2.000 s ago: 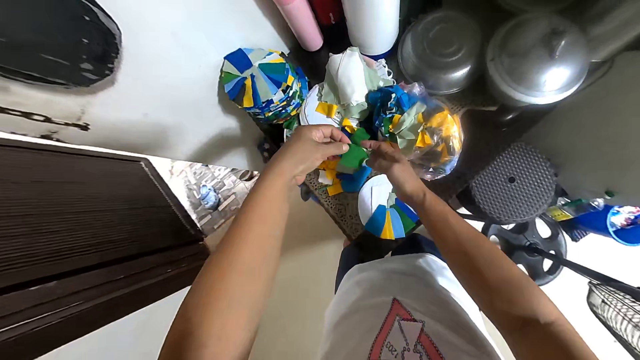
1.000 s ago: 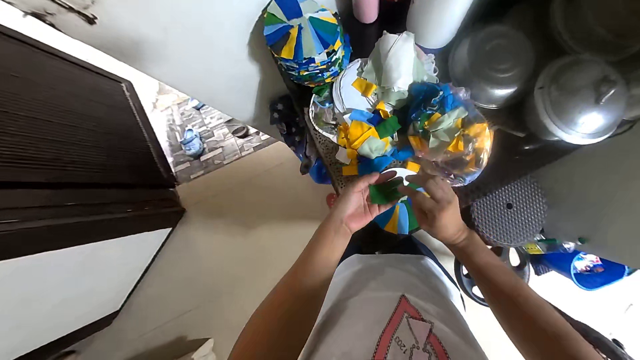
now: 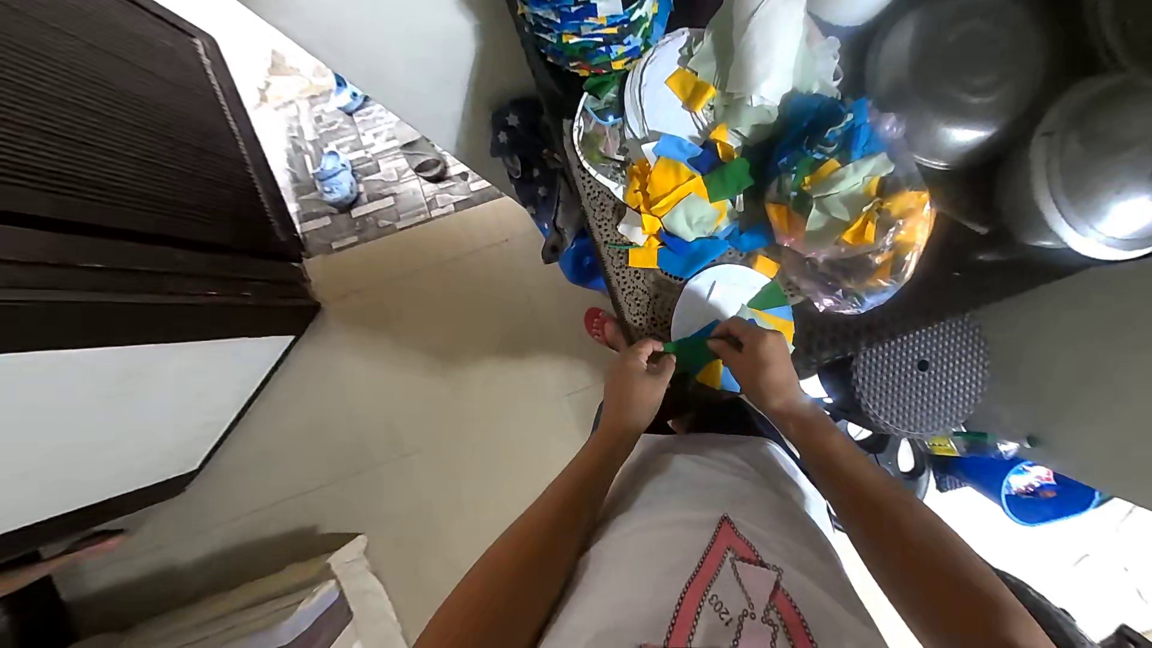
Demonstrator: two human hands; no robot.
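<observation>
Between my left hand [image 3: 637, 387] and my right hand [image 3: 759, 364], a small green fabric piece [image 3: 691, 354] is held by the fingertips of both. Just beyond it, a white disc [image 3: 715, 292] lies on the counter's near end, partly covered by blue, yellow and green pieces on its right side. A loose pile of fabric scraps [image 3: 679, 193] lies above the disc. To its right is a clear plastic bag [image 3: 850, 216] with more coloured scraps. A stack of white discs [image 3: 661, 85] and a rolled white cloth [image 3: 765, 54] lie farther back.
A stack of colour-covered discs [image 3: 594, 31] stands at the back left of the patterned counter [image 3: 639, 292]. Metal pots [image 3: 958, 81] stand at the right. Below them are a round perforated stool top [image 3: 920, 378] and a blue bucket [image 3: 1035, 490]. A dark door [image 3: 117, 153] is at the left.
Both hands have come lower, over the near side of the white disc, and the green piece is now stretched between them. The view has shifted noticeably.
</observation>
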